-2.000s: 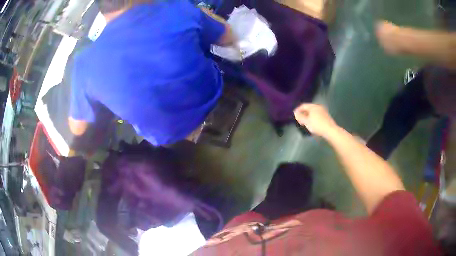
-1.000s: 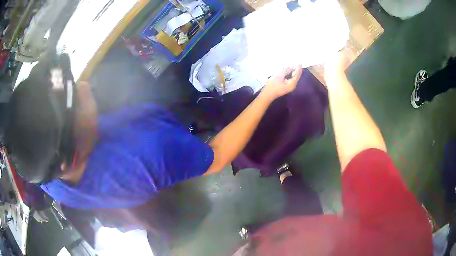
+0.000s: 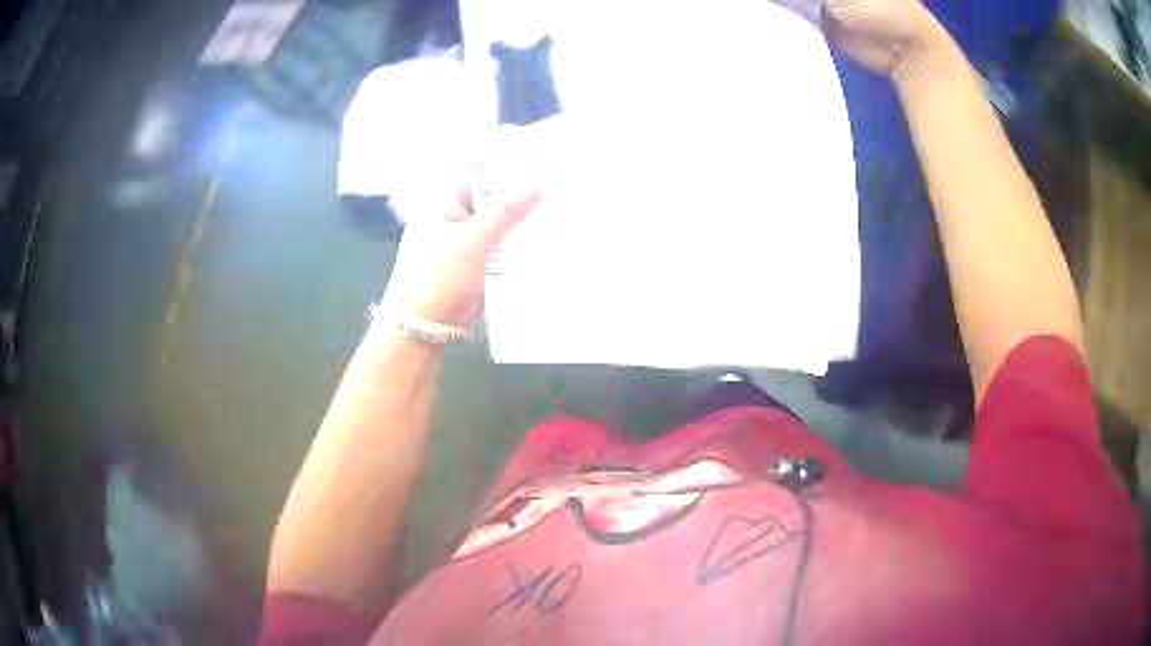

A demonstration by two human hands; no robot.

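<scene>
A large white spec sheet is held out in front of my chest, with one dark garment picture near its left edge. Its print is washed out by glare. My left hand grips its left edge, thumb on the front. My right hand holds its upper right corner near the top of the view. A second white piece shows behind and left of the sheet, by my left fingers; I cannot tell if it is paper or cloth, or if my hand holds it.
The green floor lies to the left, blurred. Blue shapes show behind the sheet at the right. A brown surface is at the right rim. A pale object is at the upper left.
The sheet has come closer and now hangs before my chest, with both hands on it. The view has turned away from the person in blue, the blue crate and the purple fabric.
</scene>
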